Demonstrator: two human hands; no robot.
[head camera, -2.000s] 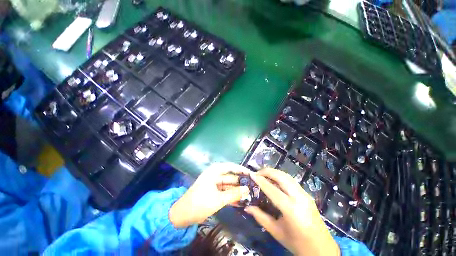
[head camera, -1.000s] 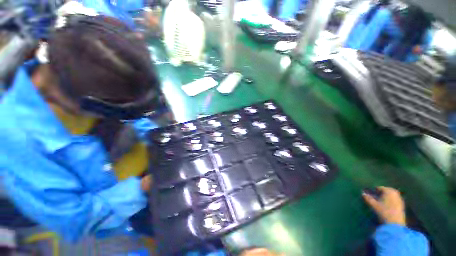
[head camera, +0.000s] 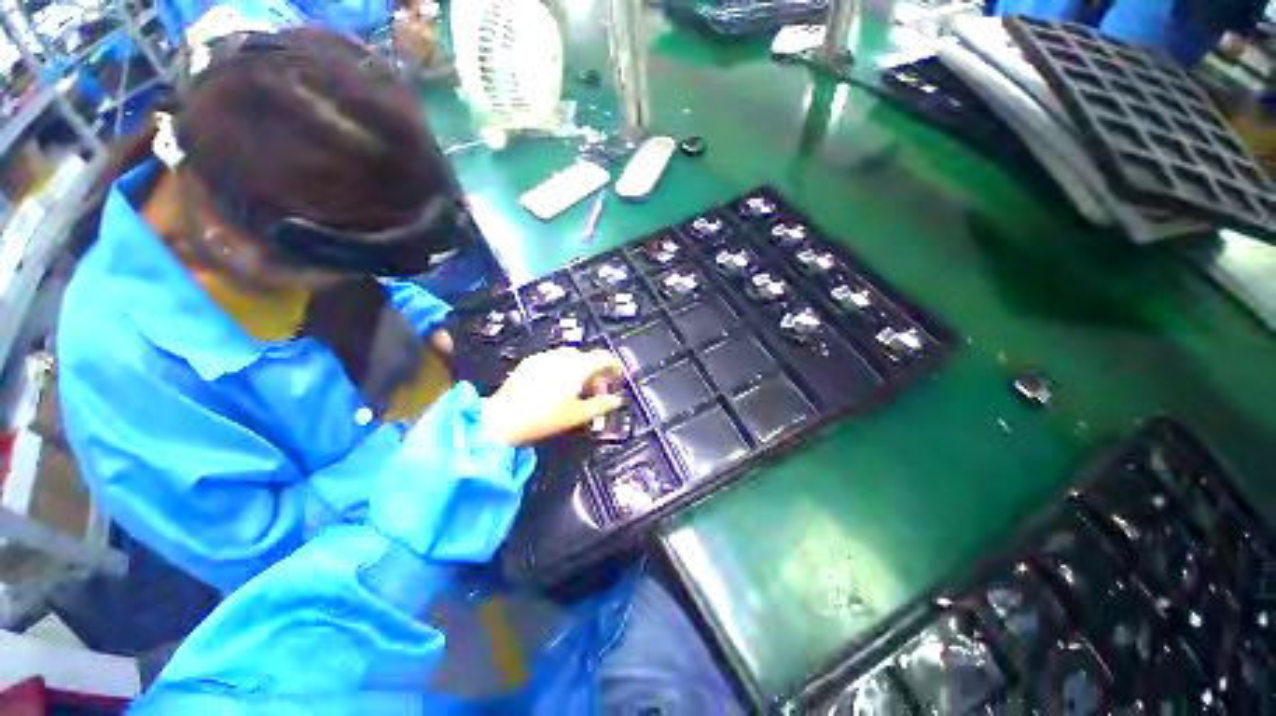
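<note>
My left hand (head camera: 549, 397) reaches in from the lower left over the large black blister tray (head camera: 854, 404). Its thumb and fingertips are closed on a small dark module (head camera: 610, 416) at a pocket; whether it is lifted is unclear. Another module (head camera: 640, 483) lies in the pocket just nearer to me. More black modules with silver-white patches fill the far and left pockets; one is this module (head camera: 798, 323). A loose module (head camera: 1034, 388) lies on the green mat right of the tray. My right hand is not in view.
A co-worker in a blue smock (head camera: 238, 350) sits close at the left. A component tray (head camera: 1064, 602) is at lower right. A pale fan (head camera: 509, 70), a white flat object (head camera: 565, 189) and a metal post (head camera: 628, 70) stand beyond. Stacked trays (head camera: 1147, 119) are at upper right.
My left hand has moved onto the left tray. My right hand has left the picture, and the module lies on the mat where it was. The view has turned left since the earliest frame.
</note>
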